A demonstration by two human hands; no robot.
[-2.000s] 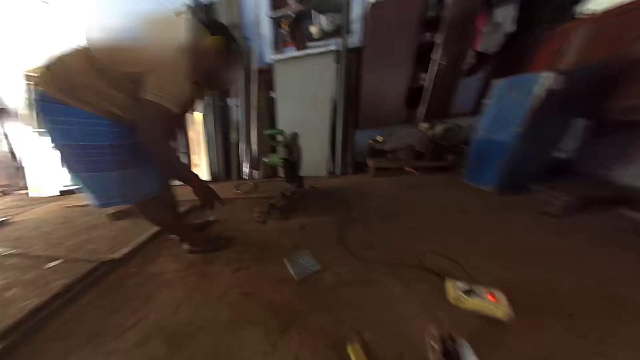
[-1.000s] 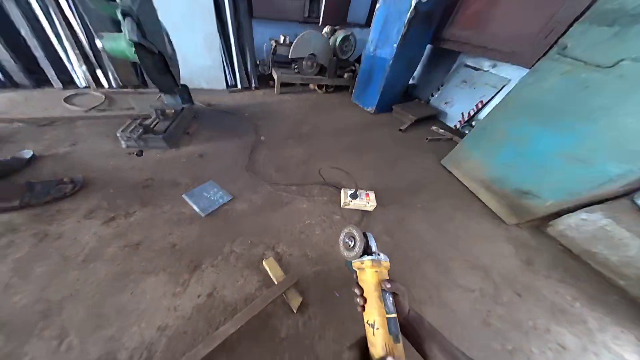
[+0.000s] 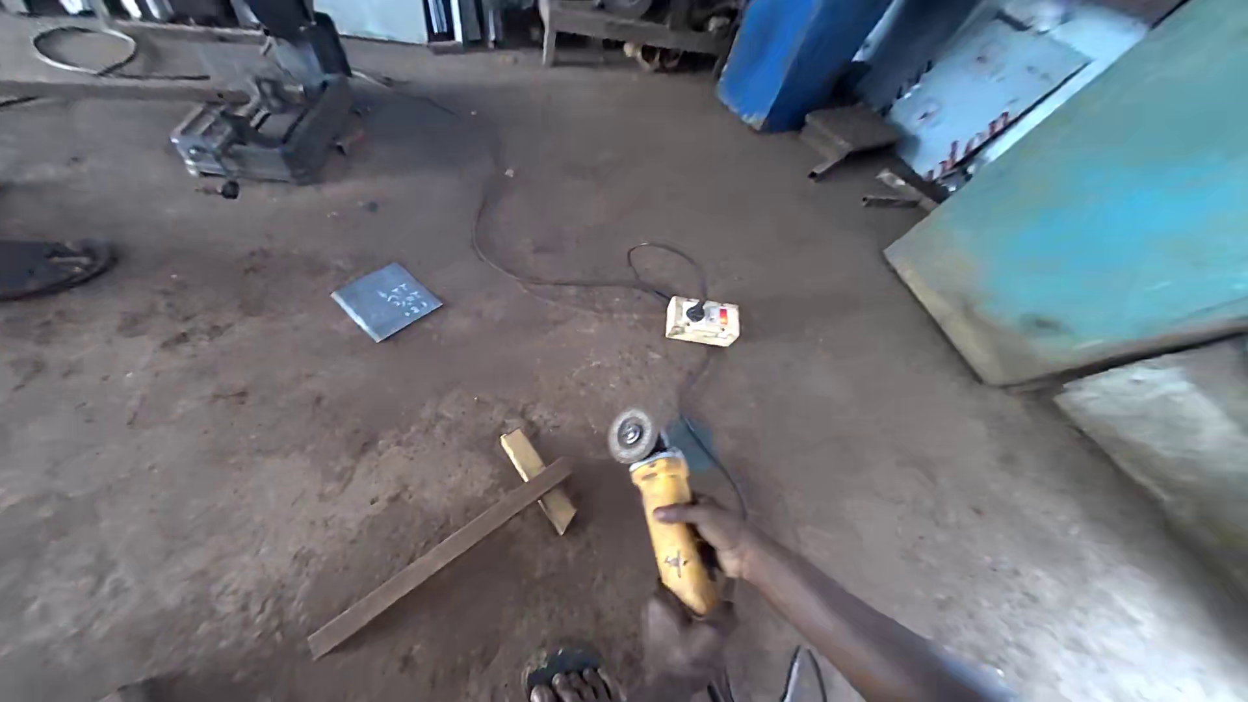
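A yellow angle grinder [image 3: 671,536] with a round disc [image 3: 633,436] at its head points away from me over the floor. My right hand [image 3: 717,531] grips its body from the right, thumb across the top. At the rear end, my blurred left hand [image 3: 682,634] is around the housing; its fingers are hard to make out. Left of the grinder, a long flat metal bar [image 3: 439,561] rests across a short yellowish bar [image 3: 526,458]. Farther off lies a square metal plate [image 3: 387,301] with chalk-like marks. A cream switched socket box [image 3: 703,322] has a black plug in it.
A cut-off machine's base and vise [image 3: 263,136] stand at upper left, near a person's shoe [image 3: 54,268]. A dark cable [image 3: 546,283] crosses the floor. A blue cabinet [image 3: 780,58] and a leaning turquoise sheet [image 3: 1102,214] are at right. My foot [image 3: 570,678] shows below.
The view has swung right and down since the oldest frame, where a person bent over at left; only a shoe shows there now. The grinder's disc now faces more toward me.
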